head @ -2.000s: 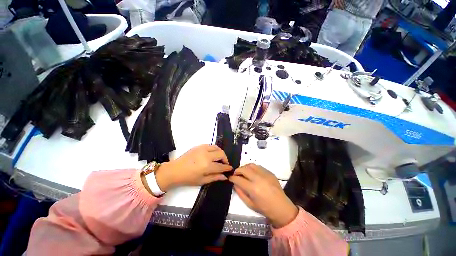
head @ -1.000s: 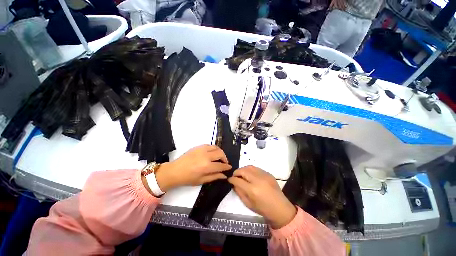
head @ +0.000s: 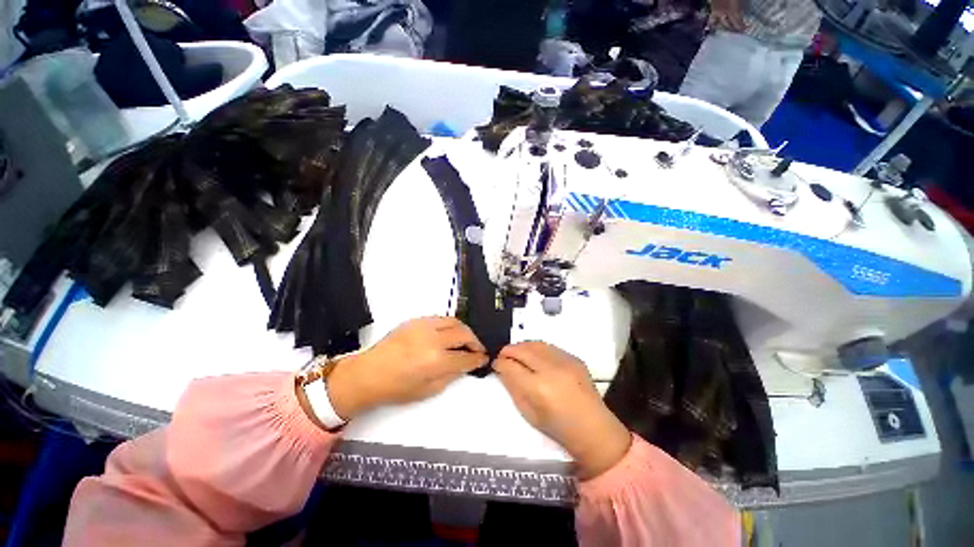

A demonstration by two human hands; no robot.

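Observation:
A dark, slightly curved cut piece (head: pixel 466 233) lies on the table, running from behind the needle area to my fingertips. Its right edge is by the presser foot (head: pixel 511 297) of the white and blue sewing machine (head: pixel 684 251). My left hand (head: pixel 419 363) pinches the near end of the piece from the left. My right hand (head: pixel 547 383) pinches the same end from the right, its fingertips close to the left ones. Whether the needle is in the cloth cannot be told.
A fanned pile of dark strips (head: pixel 347 230) lies left of the piece, with a larger ruffled bundle (head: pixel 176 203) farther left. Another stack (head: pixel 689 385) lies under the machine arm. A white tub (head: pixel 411 80) stands behind. An edge ruler (head: pixel 449 475) runs along the front. A person stands at the back.
The cut piece has moved away from me past the needle; its far end now reaches farther back and its near end is at my fingertips. My hands have stayed nearly in place.

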